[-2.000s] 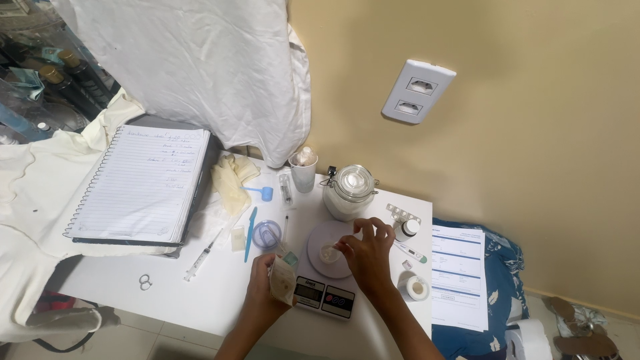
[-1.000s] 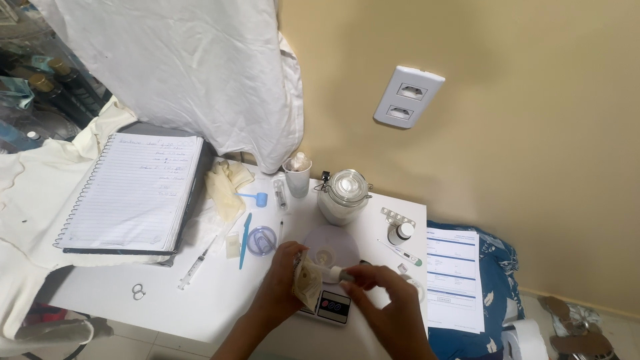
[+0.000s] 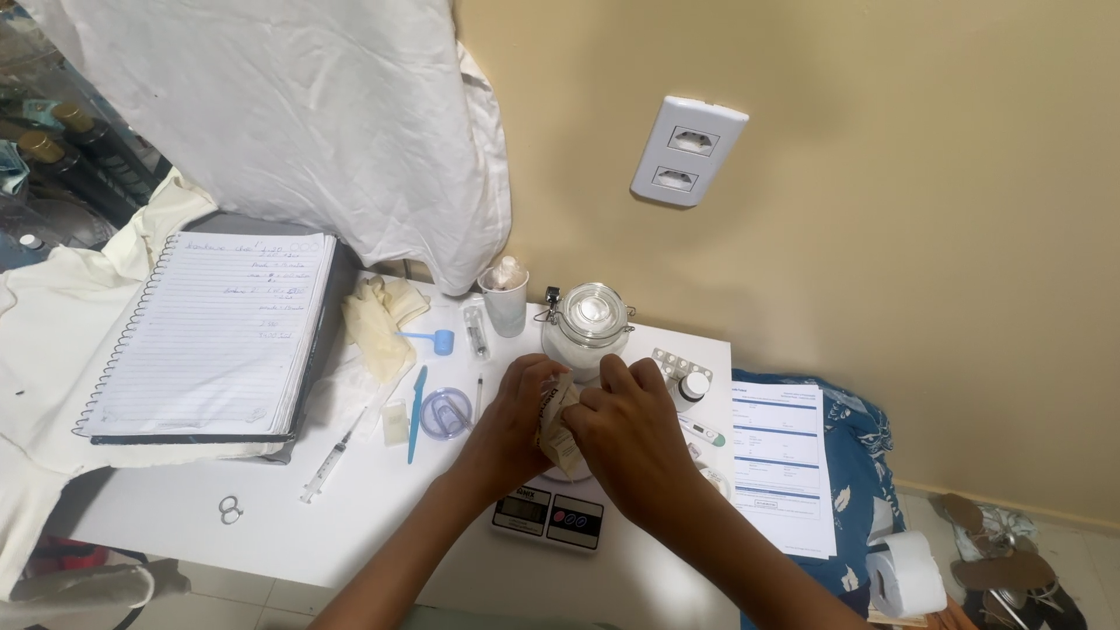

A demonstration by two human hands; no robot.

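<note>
My left hand (image 3: 510, 429) grips a small paper packet (image 3: 560, 429) with printing on it, held above a white digital kitchen scale (image 3: 549, 518). My right hand (image 3: 626, 424) is at the packet's right side with its fingers bent in; whether it pinches the packet or something inside cannot be told. Both hands hide most of the scale's round plate. A clip-top glass jar (image 3: 593, 328) of white contents stands just behind them. Left of the hands lie a round clear purple-tinted lid (image 3: 446, 413), a blue plastic knife-like tool (image 3: 417, 416) and a blue measuring scoop (image 3: 437, 340).
A spiral notebook (image 3: 210, 341), syringe (image 3: 328, 464), latex gloves (image 3: 381, 324) and metal rings (image 3: 230, 509) are at left. A cup (image 3: 505, 306) stands near the wall. At right are a small bottle (image 3: 691, 389), blister pack (image 3: 678, 363), thermometer (image 3: 703, 430) and papers (image 3: 783, 464).
My right hand, over the scale plate two seconds ago, has come to the packet. A small white-ended item seen between the hands one second ago no longer shows.
</note>
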